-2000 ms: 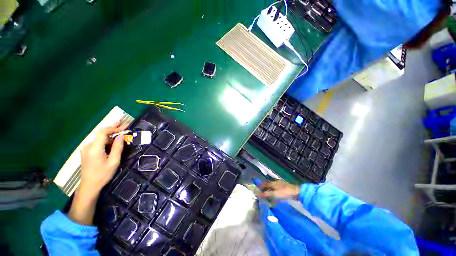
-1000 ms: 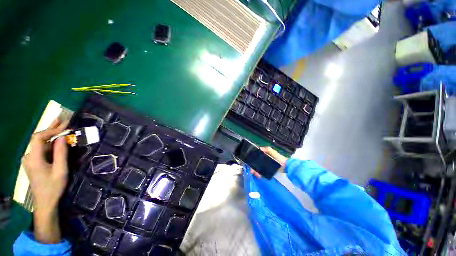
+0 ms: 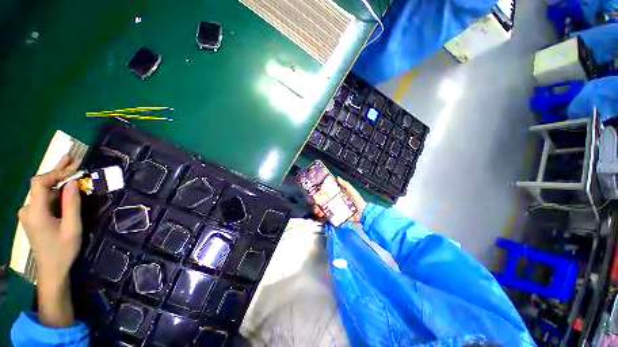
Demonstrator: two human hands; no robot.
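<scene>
My left hand (image 3: 51, 220), at the left, pinches a small module (image 3: 103, 180) with a pale square end and an orange flex part. It is above the upper left corner of the black blister tray (image 3: 177, 234). My right hand (image 3: 355, 200) holds a phone (image 3: 326, 192) with a lit screen near my lap, right of the tray. Yellow tweezers (image 3: 130, 113) lie on the green bench beyond the tray. Two dark rounded-square modules lie farther up, one at the left (image 3: 145, 62) and one to its right (image 3: 209, 35).
A pale strip sheet (image 3: 54, 159) lies partly under my left hand. A tan striped sheet (image 3: 301, 27) is at the top. A second black tray (image 3: 369, 139) with a blue piece is at right. Another person's blue smock (image 3: 413, 41) is beyond. A blue stool (image 3: 539, 270) stands on the floor.
My right hand has brought the phone up from near my lap, and its screen has gone from dark to lit. My left hand keeps holding the module. The view has shifted right and down.
</scene>
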